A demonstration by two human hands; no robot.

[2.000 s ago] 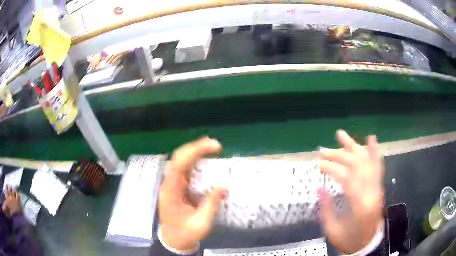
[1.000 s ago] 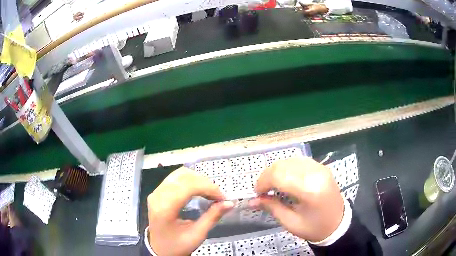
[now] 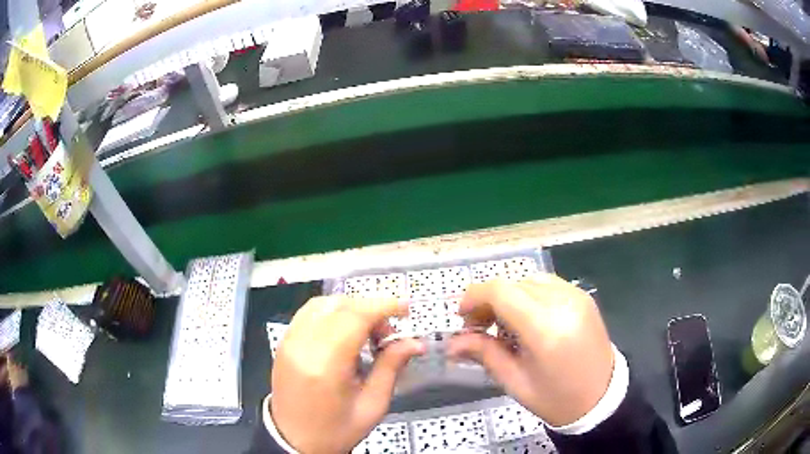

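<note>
A small white panel with black dots (image 3: 432, 317) is held between my two hands, above the bench. My left hand (image 3: 336, 372) pinches its left end with thumb and fingers. My right hand (image 3: 543, 353) pinches its right end. Behind my hands lies a dotted white panel stack (image 3: 438, 282) with a clear plastic margin, partly hidden by my hands. Another row of dotted panels (image 3: 451, 432) lies at the bottom edge, cut off by the picture. The fingers hide the ends of the held panel.
A bagged stack (image 3: 206, 337) lies at left, near a dark ribbed container (image 3: 123, 308) and the metal post (image 3: 133, 226). A smartphone (image 3: 694, 367) and a drink cup (image 3: 775, 328) stand at right. The green belt (image 3: 444, 168) runs behind. A neighbour's sleeve (image 3: 25, 417) shows at far left.
My hands came together from wide apart and now grip a small panel, shown more face-on than a second ago. The dotted pieces right of the stack are gone from view; one edge shows left of my left hand.
</note>
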